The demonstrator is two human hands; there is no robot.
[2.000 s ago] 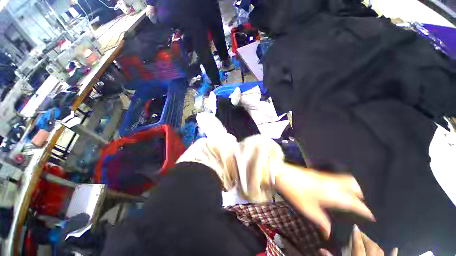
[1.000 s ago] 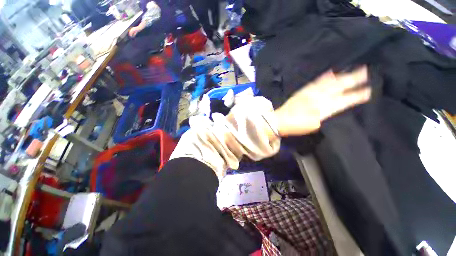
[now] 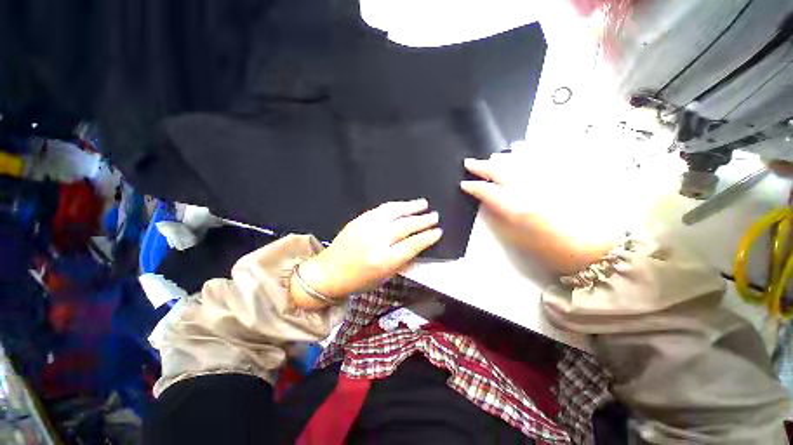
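A black cut fabric panel [image 3: 348, 156] lies flat over the white table, reaching left to the dark cloth heap. My left hand [image 3: 378, 243] rests flat on the panel near its front edge, fingers pointing right. My right hand [image 3: 526, 222] is at the panel's right edge, with the fingertips on the cloth and the palm over the bright table. Neither hand visibly grips the cloth. The white-grey sewing machine head [image 3: 722, 69] is at the upper right, away from the panel. Glare hides detail around the needle area.
Yellow-handled scissors [image 3: 743, 261] lie at the right. Pink cloth [image 3: 616, 26] hangs at the machine head's left. The white table's front edge [image 3: 496, 313] runs above my plaid apron. A blue bin [image 3: 155, 243] with white pieces stands left, with blurred red and blue items beyond.
The view has swung from the garment heap and floor to the machine table. My left hand, earlier reaching over the black cloth, now lies on the panel. My right hand and the machine have come into view.
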